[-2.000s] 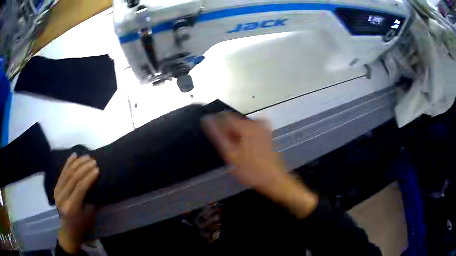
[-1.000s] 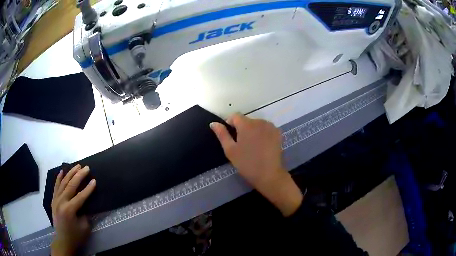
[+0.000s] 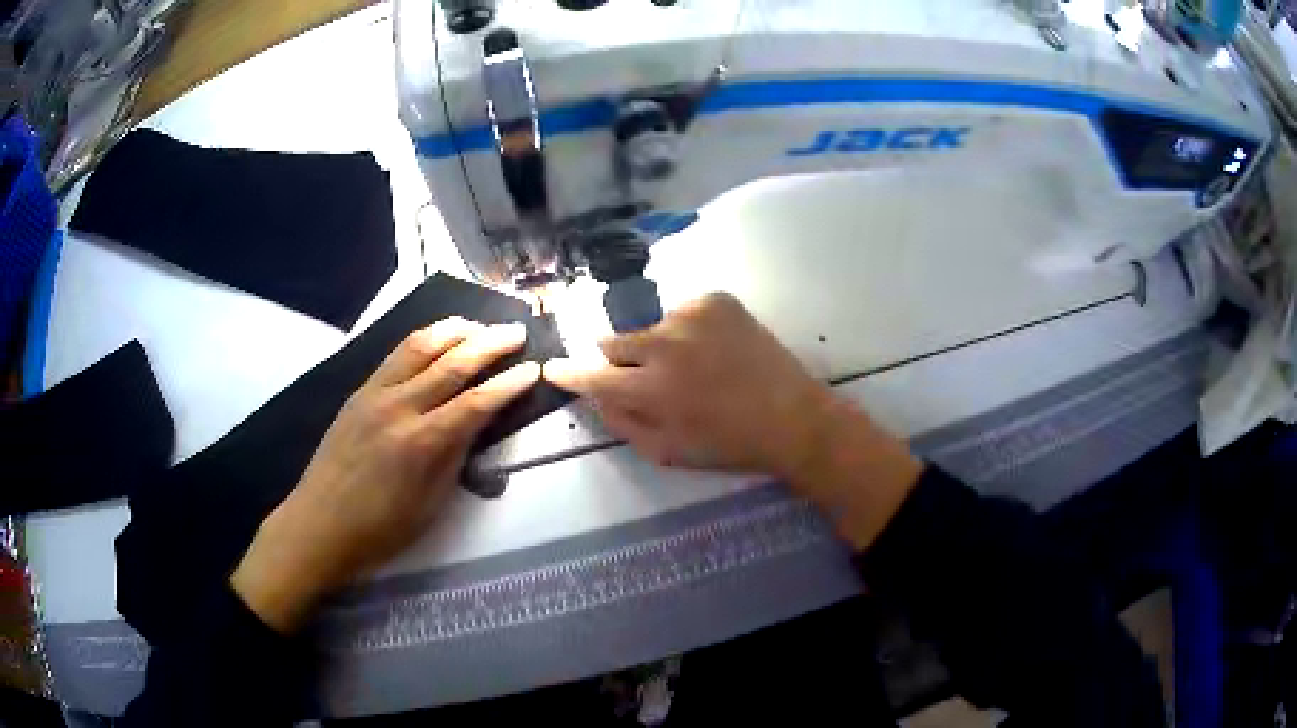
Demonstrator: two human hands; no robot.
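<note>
A long black fabric piece [image 3: 242, 455] lies slanted on the white bed, its right end at the lit presser foot [image 3: 538, 296] of the sewing machine [image 3: 854, 171]. My left hand [image 3: 413, 434] lies flat on the piece, fingertips just below the foot. My right hand [image 3: 697, 384] is just right of the foot, its fingertips at the piece's right edge, close to my left fingertips. Whether they pinch the cloth is hard to tell. A dark round attachment [image 3: 630, 299] sits beside the foot, touching or just above my right hand in view.
Another black panel [image 3: 256, 221] lies at the back left. A second black piece [image 3: 93, 427] lies at the left edge. A ruler strip [image 3: 569, 583] runs along the grey front edge. Pale cloth [image 3: 1252, 356] is heaped at right. A blue basket [image 3: 26, 213] shows at far left.
The black piece has moved from the table's front edge up to the presser foot. Both hands have come together there. The light at the needle now shows orange. The camera view has shifted.
</note>
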